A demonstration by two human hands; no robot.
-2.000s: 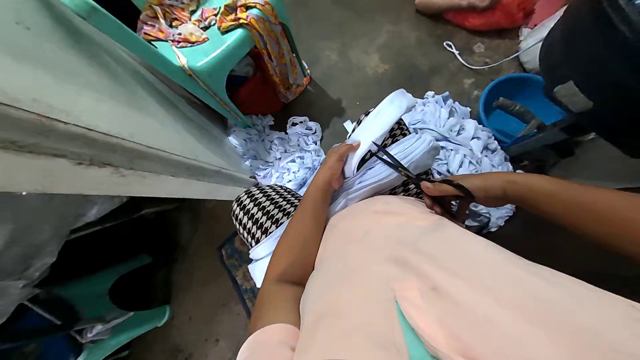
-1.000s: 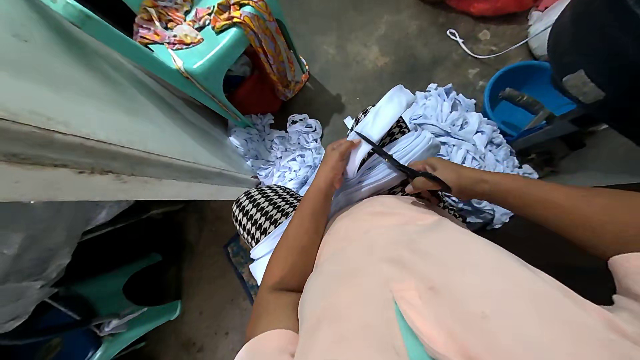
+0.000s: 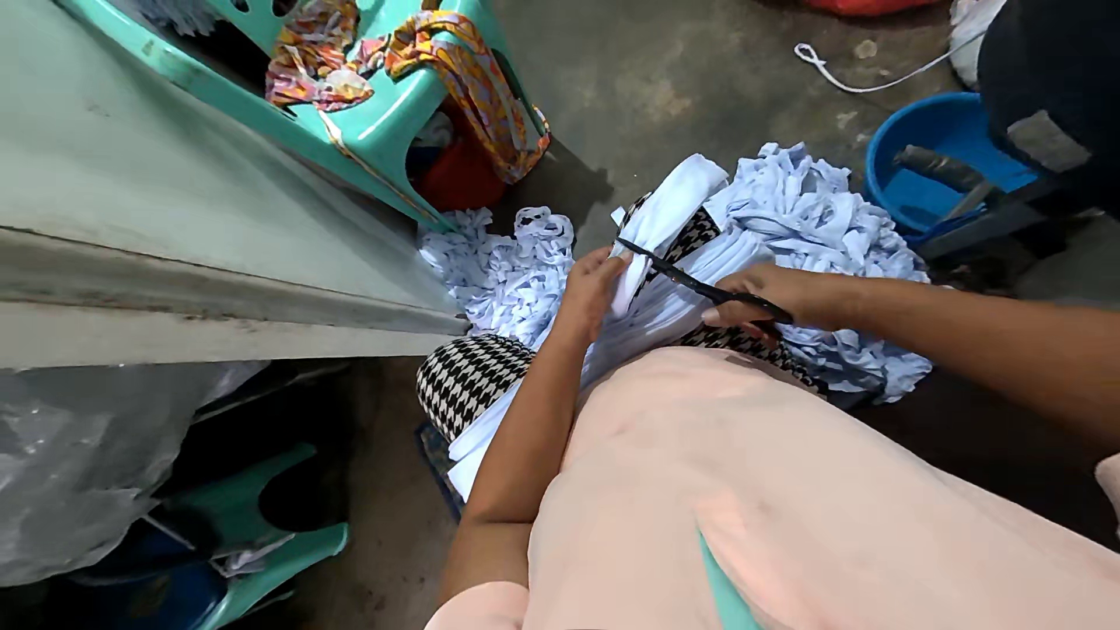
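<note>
My left hand (image 3: 593,293) grips the edge of a folded white fabric strip (image 3: 672,203) that lies across my lap. In my right hand (image 3: 770,296) is a pair of black scissors (image 3: 687,279), whose tips reach the strip just beside my left fingers. Whether the blades are apart is hard to tell. Under both hands, a bundle of pale fabric strips (image 3: 643,324) stretches over black-and-white houndstooth cloth (image 3: 477,378). A large heap of pale blue-white strips (image 3: 814,219) hangs beyond my right hand, and a smaller heap (image 3: 516,276) sits left of my left hand.
A green plastic chair (image 3: 394,114) with patterned orange cloth (image 3: 464,61) stands at the upper left, near a pale panel (image 3: 175,192). A blue basin (image 3: 932,114) is at the right, beside a dark object. White cord (image 3: 853,86) lies on the floor. Another green chair (image 3: 289,560) is lower left.
Since the first frame, my right hand and the scissors have shifted and the scissors' angle has changed. My left hand stays at the folded white strip.
</note>
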